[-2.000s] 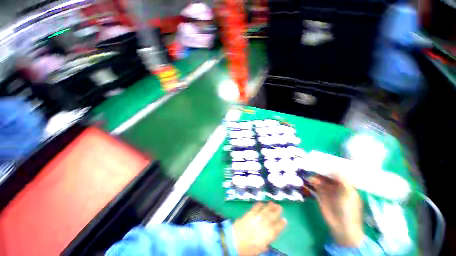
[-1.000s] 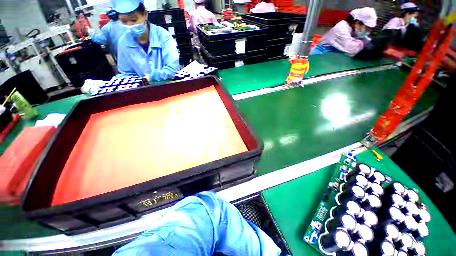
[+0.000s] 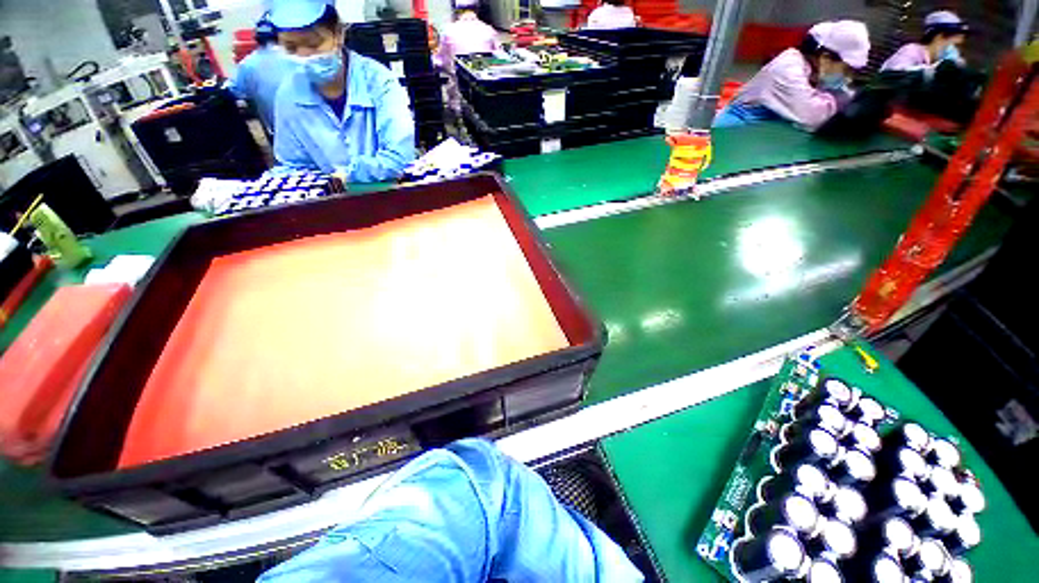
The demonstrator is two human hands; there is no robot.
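Note:
The green circuit board [image 3: 746,478] lies on the green mat [image 3: 659,484] at the lower right, cut off by the bottom edge. Dark upright capacitors [image 3: 837,438] with white round tops stand on it in two blocks. A blue sleeve [image 3: 456,518] of my left arm shows at the bottom middle. My left hand is out of the picture below. My right hand is not in view.
A large black tote [image 3: 330,456] with a flat red-orange lining sits left of the board. A green conveyor belt [image 3: 684,285] runs behind. A red-orange post [image 3: 946,216] rises at the right. A person in blue [image 3: 342,120] sits across; others in pink are farther back.
Two seconds ago the view was farther right, with both hands at the board. It has turned left to the tote and the hands have left the picture. Over the last second little differs.

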